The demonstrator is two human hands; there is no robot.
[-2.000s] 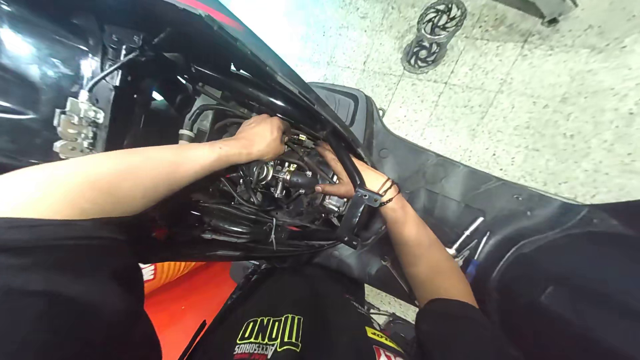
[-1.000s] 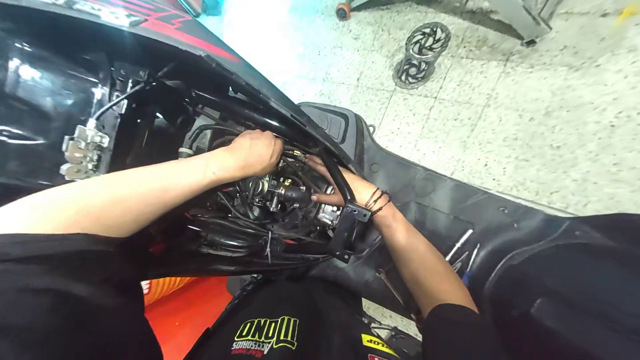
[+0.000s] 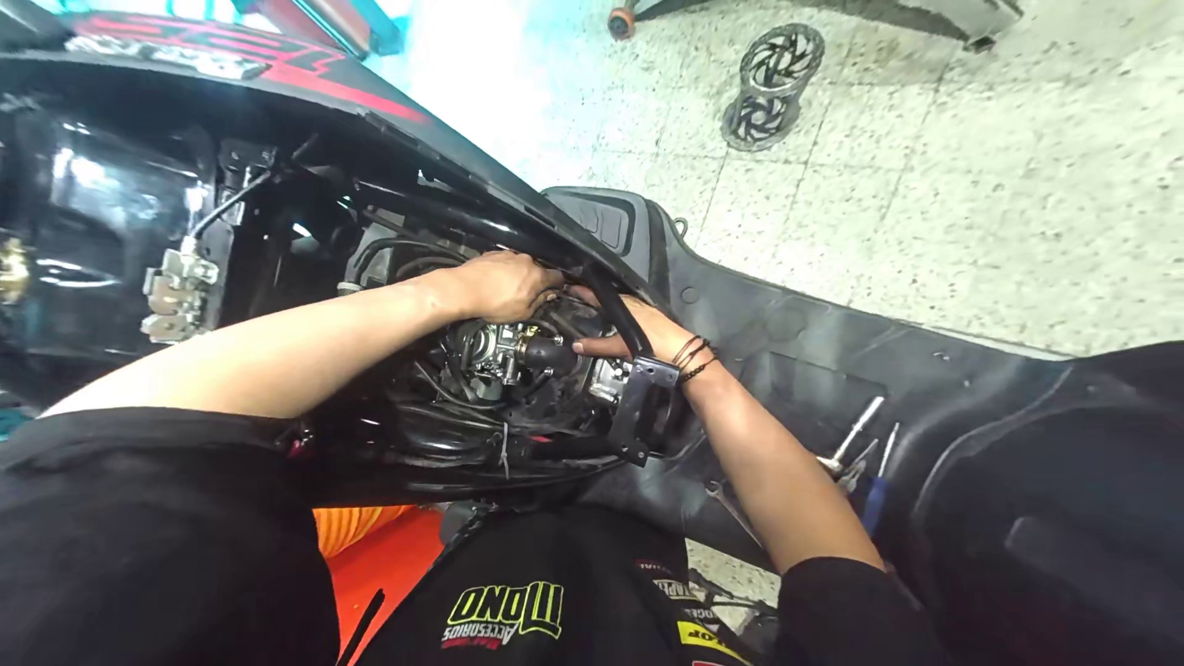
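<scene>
Both hands reach into the engine bay of a black scooter, its body panel (image 3: pixel 277 69) marked in red. My left hand (image 3: pixel 509 287) is curled among hoses just above the carburetor (image 3: pixel 499 351); whether its fingers grip a hose or fitting cannot be made out. Opposite it, my right hand (image 3: pixel 629 324) passes under the black frame tube (image 3: pixel 618 310), with the thumb by the black rubber intake pipe (image 3: pixel 548 353). Its other fingertips are hidden close to the left hand's fingers. A black metal bracket (image 3: pixel 640 412) stands beside the right wrist.
A screwdriver with a blue handle (image 3: pixel 874 504) and other metal tools (image 3: pixel 856 435) lie on the scooter's floorboard (image 3: pixel 795 370). A wrench (image 3: pixel 735 509) is near my right forearm. Brake discs (image 3: pixel 784 60) rest on the tiled floor. A latch mechanism (image 3: pixel 180 291) sits at left.
Both hands stay in the engine bay at nearly the same spots. The left hand has shifted slightly toward the right hand. The view has tilted a little.
</scene>
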